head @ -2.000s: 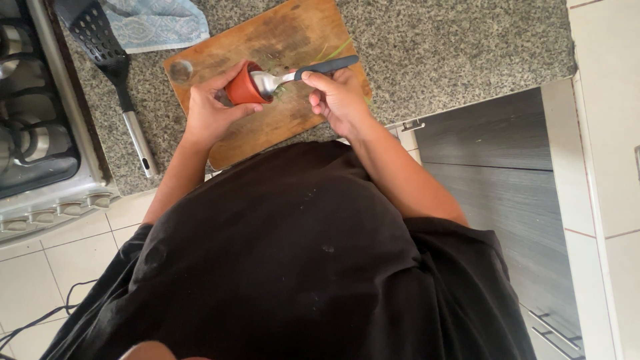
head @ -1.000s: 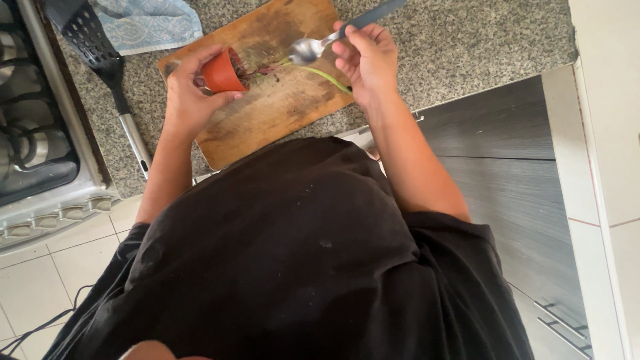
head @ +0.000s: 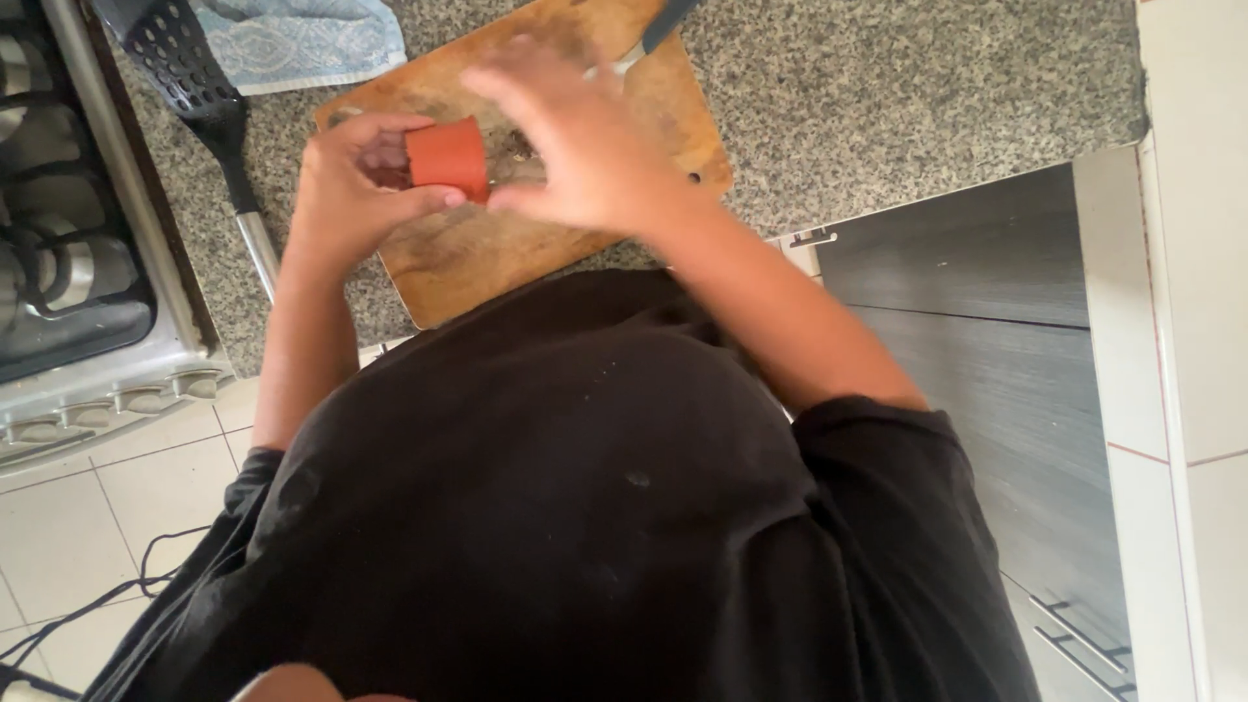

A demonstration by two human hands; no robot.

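My left hand [head: 361, 190] grips a small terracotta-coloured pot [head: 447, 159], tipped on its side above the wooden cutting board [head: 458, 263]. Just right of the pot is my right hand [head: 575, 146], blurred, fingers spread and nothing seen in its grasp; its thumb is close to the pot's rim, and whether it touches cannot be told. Beyond that hand, a spoon with a dark grey handle [head: 668, 21] lies at the board's far right, its metal end partly hidden by my fingers. Dark crumbs [head: 517, 146] show on the board between the pot and my right hand.
A black slotted spatula [head: 229, 136] lies on the granite countertop [head: 907, 88] left of the board. Behind it is a folded blue patterned cloth [head: 302, 39]. The gas stove [head: 78, 234] borders the counter at left. Grey cabinet fronts [head: 975, 292] stand below the counter at right.
My right hand has let go of the spoon, which it held in both earlier frames, and has moved left toward the pot. The pot stays in my left hand.
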